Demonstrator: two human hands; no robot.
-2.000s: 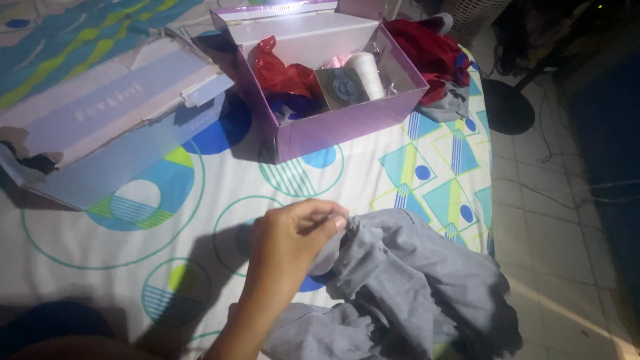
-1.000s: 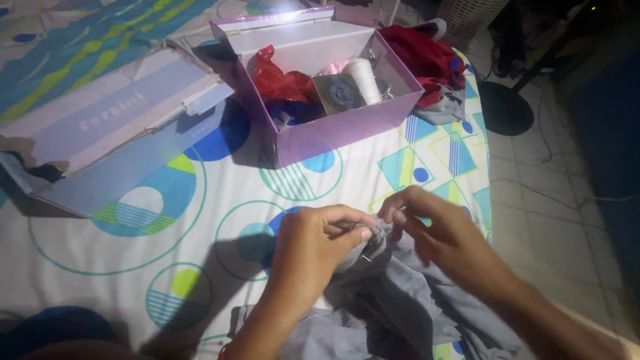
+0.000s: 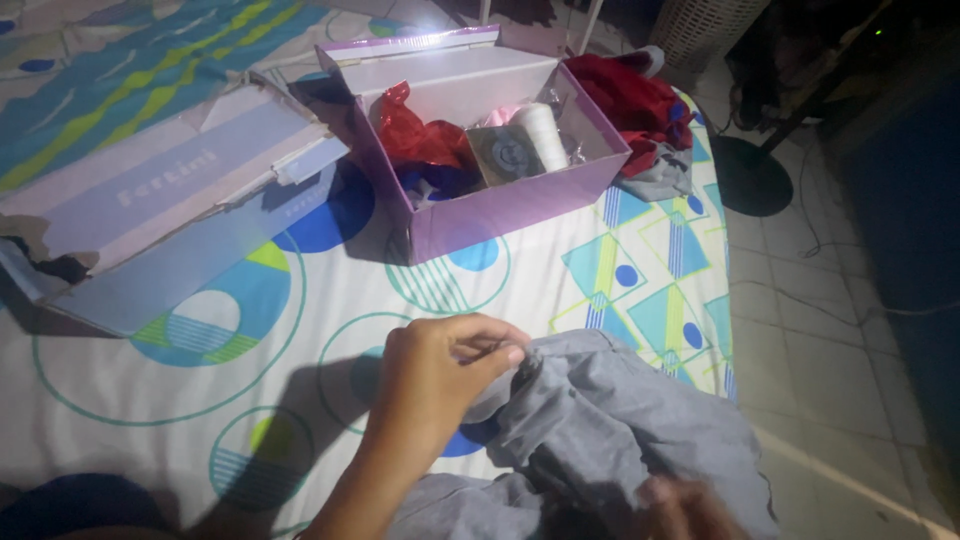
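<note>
Between its thumb and fingers, my left hand (image 3: 457, 360) pinches the gathered edge of a grey cloth garment (image 3: 637, 405), near the middle of the view. The garment lies in folds over the patterned bedsheet and spreads to the right and toward me. My right hand (image 3: 686, 510) is a blur at the bottom edge, over the lower part of the grey cloth. Whether its fingers hold anything cannot be seen.
Beyond my hands stands an open purple cardboard box (image 3: 517, 217) with a white thread cone (image 3: 541, 136), red wrapping (image 3: 420, 135) and a dark square packet (image 3: 506, 154). A torn shoebox (image 3: 165, 187) lies left. Red cloth (image 3: 637, 105) is behind; the tiled floor (image 3: 810, 360) is right.
My right hand, close beside my left at the cloth's edge one second ago, has moved down to the bottom of the view. My left hand keeps its pinch on the grey cloth.
</note>
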